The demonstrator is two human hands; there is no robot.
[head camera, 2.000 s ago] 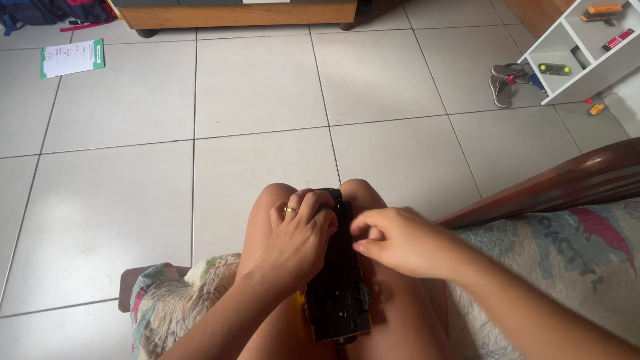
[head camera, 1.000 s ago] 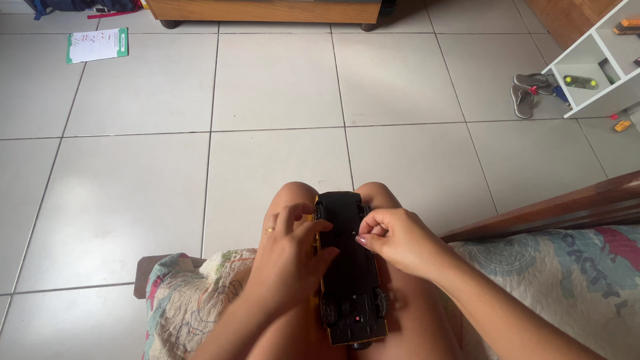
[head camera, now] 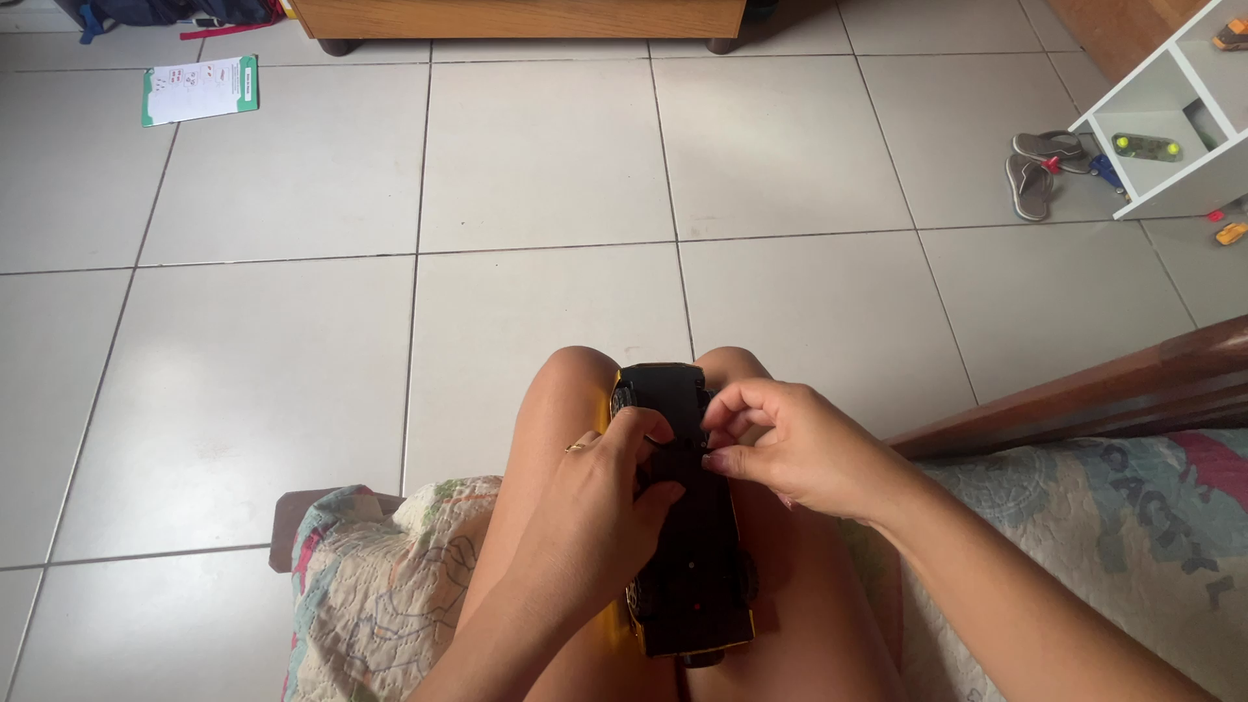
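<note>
A toy car with a black underside and yellow body lies upside down across my thighs, its wheels showing at the sides. My left hand grips it around the left side, with thumb and forefinger curled over the underside; a ring is on one finger. At the car's right edge, near its upper half, is my right hand, fingers bent and thumb close to the forefinger. Whether something small sits between those fingertips cannot be made out.
A patterned quilt lies beside and under my legs, along a wooden rail. On the tiled floor are a printed sheet, shoes and a white shelf with toys. Wooden furniture stands ahead.
My right hand has moved from the middle of the underside to the car's right edge. The fingers of my left hand now reach further over the underside than one second ago.
</note>
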